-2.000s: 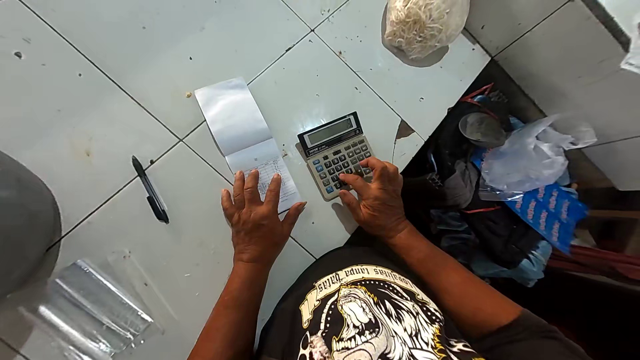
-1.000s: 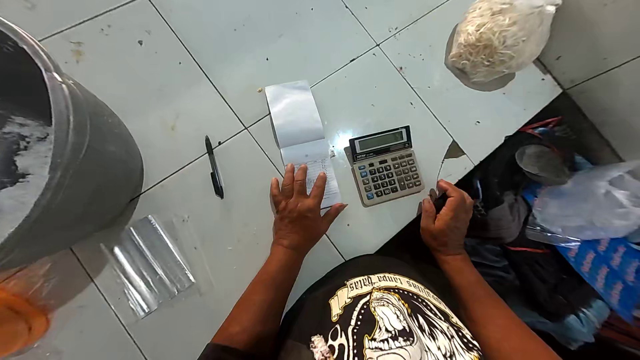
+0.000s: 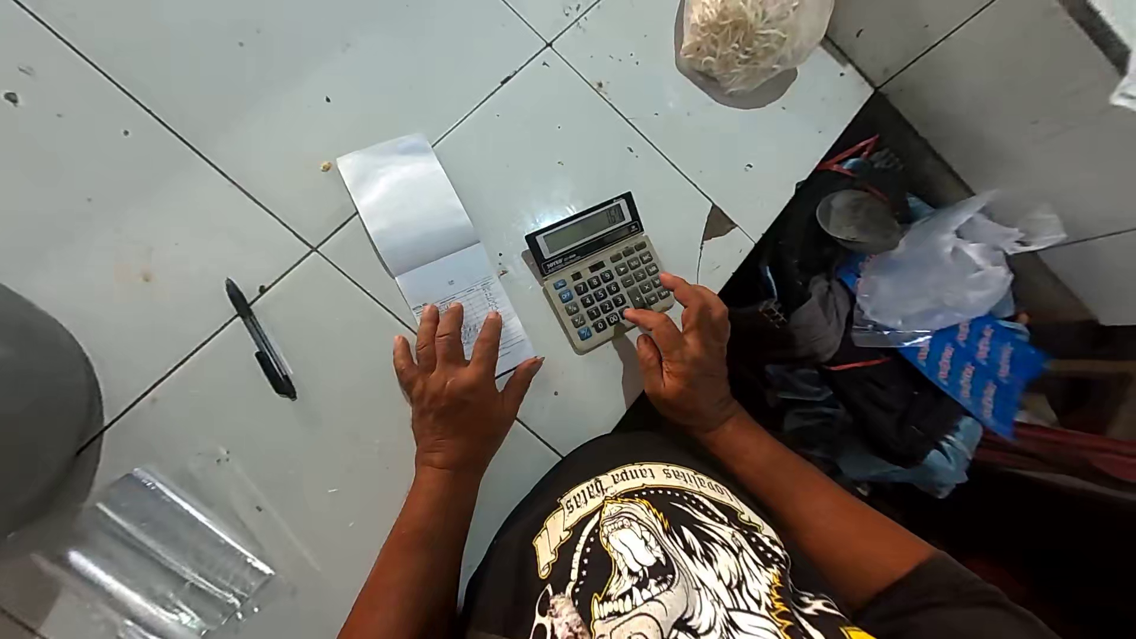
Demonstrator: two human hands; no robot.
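Note:
My left hand point(image 3: 460, 390) rests with spread fingers on the lower page of an open receipt pad point(image 3: 451, 275), which bears printed lines and handwriting. To the right of the pad lies a grey desktop calculator point(image 3: 612, 284) with a black-framed display. Over its lower right keys is my right hand point(image 3: 688, 355), with two fingers extended at the keys and nothing held. A black-capped clear ballpoint pen point(image 3: 260, 340) lies on the white tiles, left of the pad.
A grey bucket point(image 3: 44, 417) stands at the left edge, with clear plastic sheets point(image 3: 169, 555) below it. A bag of bean sprouts point(image 3: 750, 40) sits at the top right. Beyond the tiled edge are dark cloth, a whitish plastic bag point(image 3: 941, 266) and blue packaging point(image 3: 981, 364).
My right hand was beside the calculator's lower right corner one second ago and is now over its keys. My left hand stays on the pad. The view has shifted.

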